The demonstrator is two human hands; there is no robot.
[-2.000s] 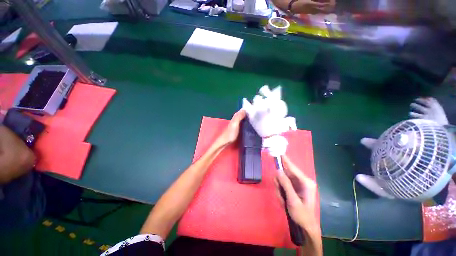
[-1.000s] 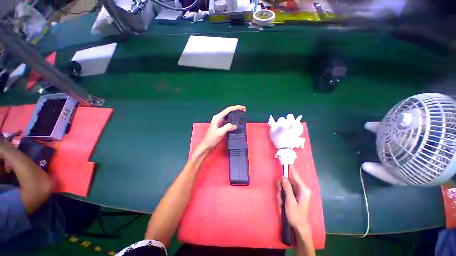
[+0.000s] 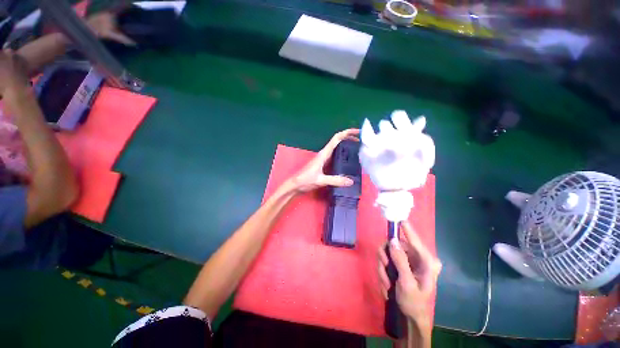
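Note:
A black elongated device unit [image 3: 342, 211] lies lengthwise on the red foam mat [image 3: 299, 272]. My left hand [image 3: 326, 166] grips its far end, thumb across the top and fingers around the far edge. My right hand [image 3: 411, 272] is closed around the black handle of a cloth-wrapped tool. The tool's white ragged bundle [image 3: 398, 156] points away from me, just right of the unit's far end, and looks raised above the mat. It hides part of the mat's far right corner. I cannot tell whether it touches the unit.
A desk fan [image 3: 571, 228] stands at the right with its cord on the green bench [image 3: 204, 163]. A white sheet [image 3: 326, 46] and a tape roll [image 3: 400, 12] lie farther back. At the left, another person's arms [image 3: 41, 136] reach over a parts tray [image 3: 78, 102] and red foam.
The view has shifted. The white bundle has come closer to the unit's far end and looks larger. My left hand still holds the unit. The neighbouring person's arm now reaches forward over the bench.

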